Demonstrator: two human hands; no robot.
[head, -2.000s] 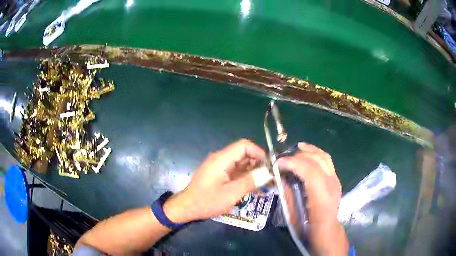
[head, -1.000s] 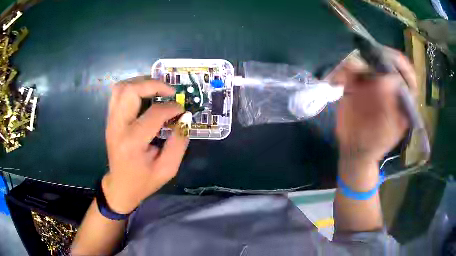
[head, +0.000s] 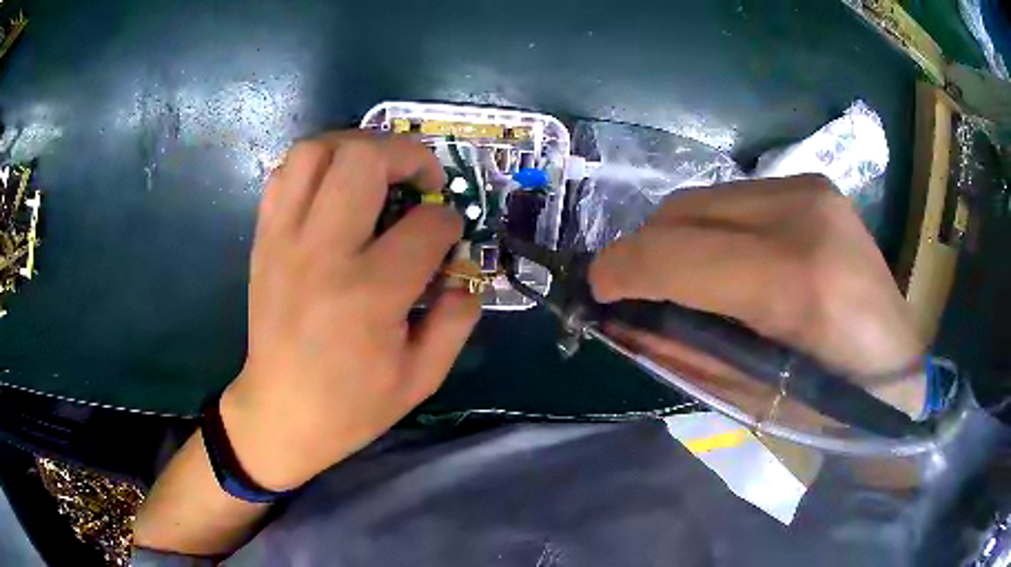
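Observation:
The white socket housing lies open on the dark green table. Inside it show a blue component, a dark block, green board parts and brass strips. My left hand covers the housing's left side, its fingertips pinching a small brass piece at the lower edge. My right hand grips the black soldering iron, whose tip end reaches into the housing near the dark block. The exact tip contact is too blurred to tell.
A clear plastic bag with a white bundle lies right of the housing. Brass strips sit at the far left edge. A bin of gold strips is at lower left. A cardboard-coloured edge runs along the right.
My right hand has come left with the soldering iron, from beside the bag to the housing. My left hand stays at the housing with the brass piece. The housing appears slightly farther right and higher.

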